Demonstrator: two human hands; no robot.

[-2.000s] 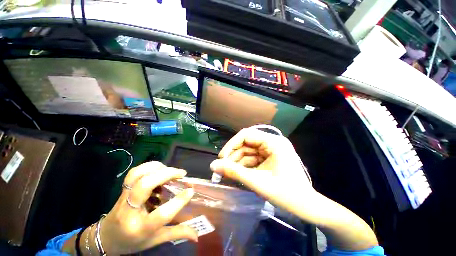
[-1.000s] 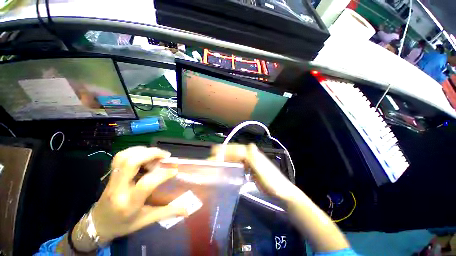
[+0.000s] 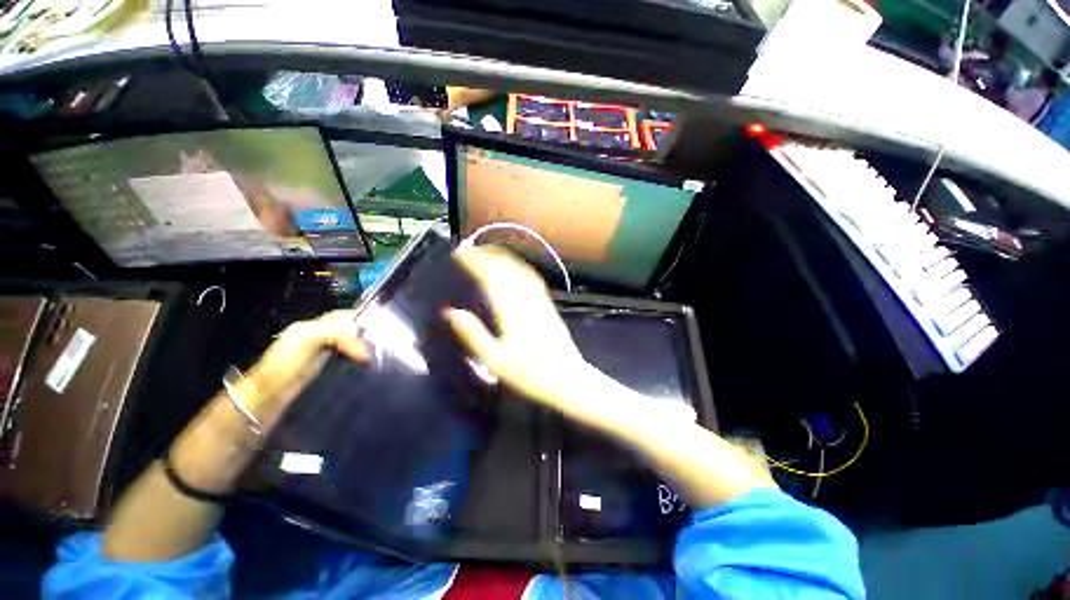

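A dark tablet [image 3: 364,440], glossy screen side up with a small white label, is tilted over the left slot of a black two-slot tray [image 3: 505,498]. My left hand [image 3: 307,352] grips its upper left edge. My right hand [image 3: 516,322], blurred, is at its upper right edge; what its fingers close on is hidden. A white cable [image 3: 528,229] arcs behind my right hand. A second tablet [image 3: 622,369], handwritten "B5", lies screen up in the right slot, partly under my right forearm.
Another tray at the left holds brown-backed tablets [image 3: 88,375]. Two monitors [image 3: 200,199] [image 3: 552,211] stand behind. A white ribbed strip [image 3: 892,246] with a red light and a yellow cable loop [image 3: 866,440] are at the right. Black trays [image 3: 575,41] sit on the white shelf above.
The tablet has turned from its brown back to its dark screen side and is now over the tray. My right hand has moved up and left; the tray's right slot is now more exposed.
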